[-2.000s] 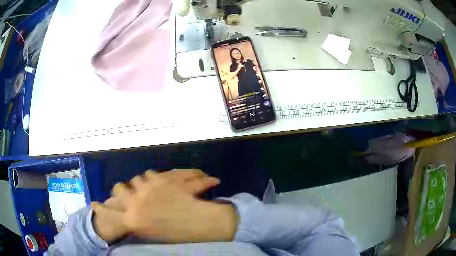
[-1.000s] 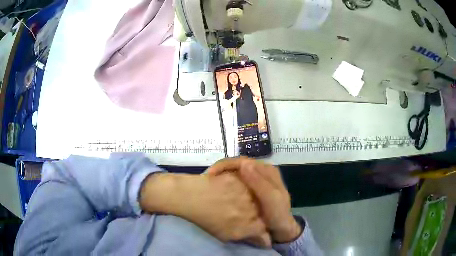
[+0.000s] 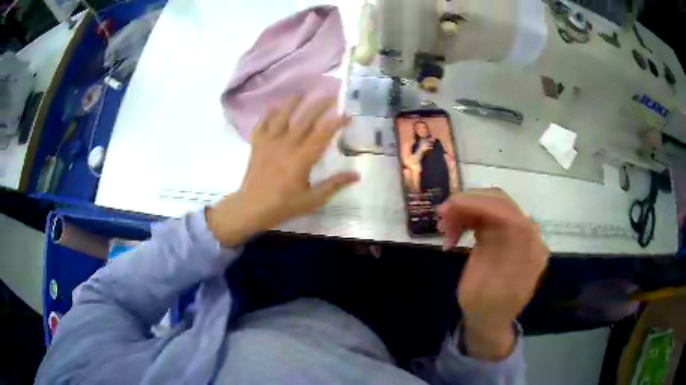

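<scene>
A dusty pink fabric piece [image 3: 289, 68] lies loosely folded on the white sewing table [image 3: 169, 143], left of the needle area. My left hand [image 3: 284, 169] is spread with its fingertips over the near edge of the fabric; contact cannot be told. A smartphone [image 3: 429, 162] with a lit screen lies at the front of the machine bed. My right hand [image 3: 500, 244] is at the table's front edge, fingers curled at the phone's lower right corner, and it seems to hold nothing.
The sewing machine [image 3: 481, 26] stands behind the phone. Tweezers [image 3: 489, 111] and a white scrap [image 3: 559, 144] lie on its bed. Black scissors [image 3: 644, 214] lie at the right edge. A cluttered blue tray [image 3: 75, 143] is at the left, with a blue bin [image 3: 64, 263] below it.
My hands were clasped together near my lap, then at the table edge. They have parted: the left reached forward to the fabric, the right moved beside the phone. The view has shifted.
</scene>
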